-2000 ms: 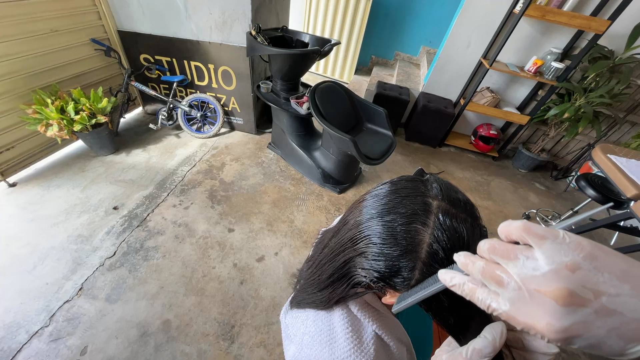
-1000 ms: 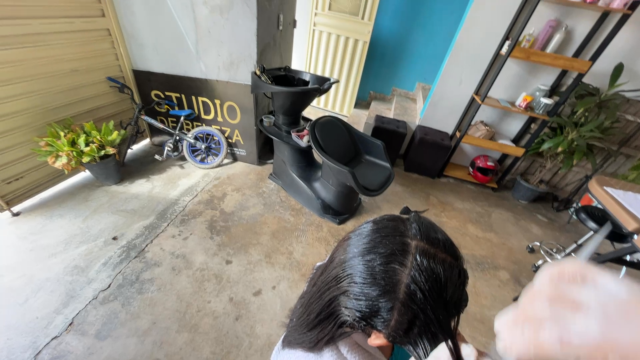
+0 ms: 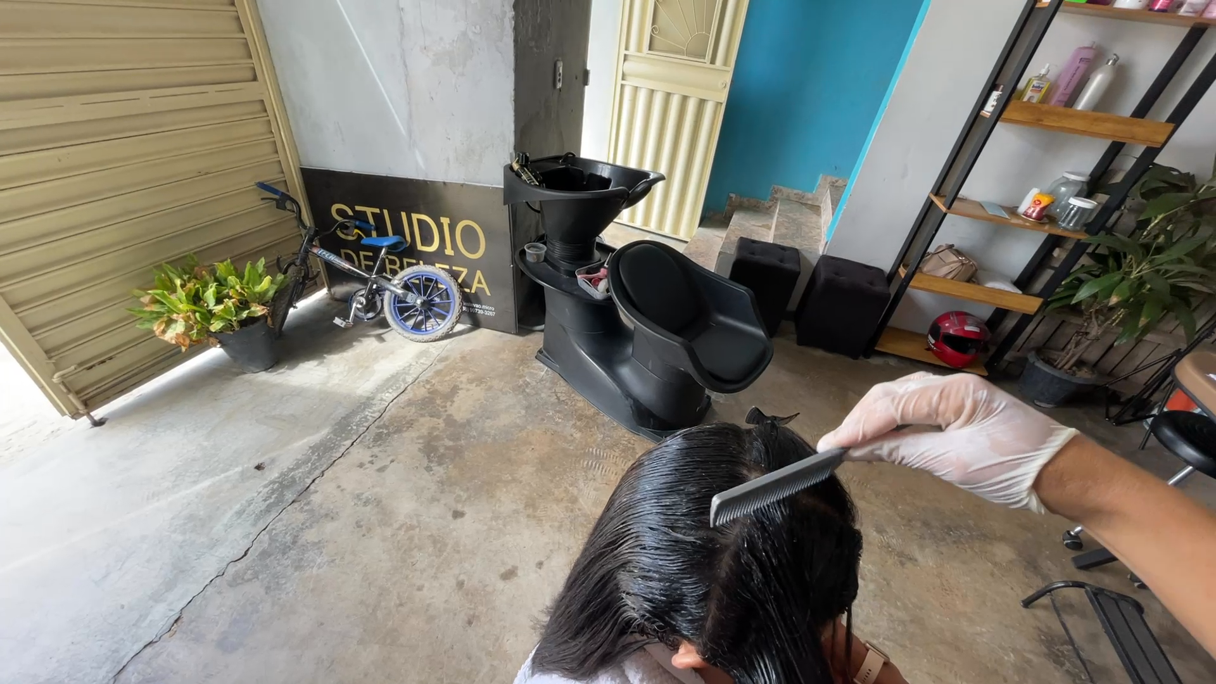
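My right hand (image 3: 950, 439), in a translucent white glove, grips a grey comb (image 3: 777, 486) whose teeth point down over the crown of a seated person's head. The dark hair (image 3: 655, 541) looks wet, is combed smooth and shows a parting. A black hair clip (image 3: 768, 416) sticks up at the top of the head. A white towel (image 3: 608, 669) lies about the person's shoulders. At the bottom edge the person's wrist carries a light-coloured watch (image 3: 870, 663). My left hand is out of the frame.
Ahead stands a black shampoo chair (image 3: 727, 337) with a wash basin (image 3: 589, 180). Two black stools (image 3: 841, 309) are beside a shelf unit (image 3: 1083, 122) of bottles and a red helmet (image 3: 958, 339). A small bicycle (image 3: 380, 285) and a potted plant (image 3: 249, 342) stand left; a black metal footrest (image 3: 1111, 617) is lower right.
The comb, low at the side of the head two seconds ago, is now over the crown. The other gloved hand, seen at the bottom earlier, has left the view.
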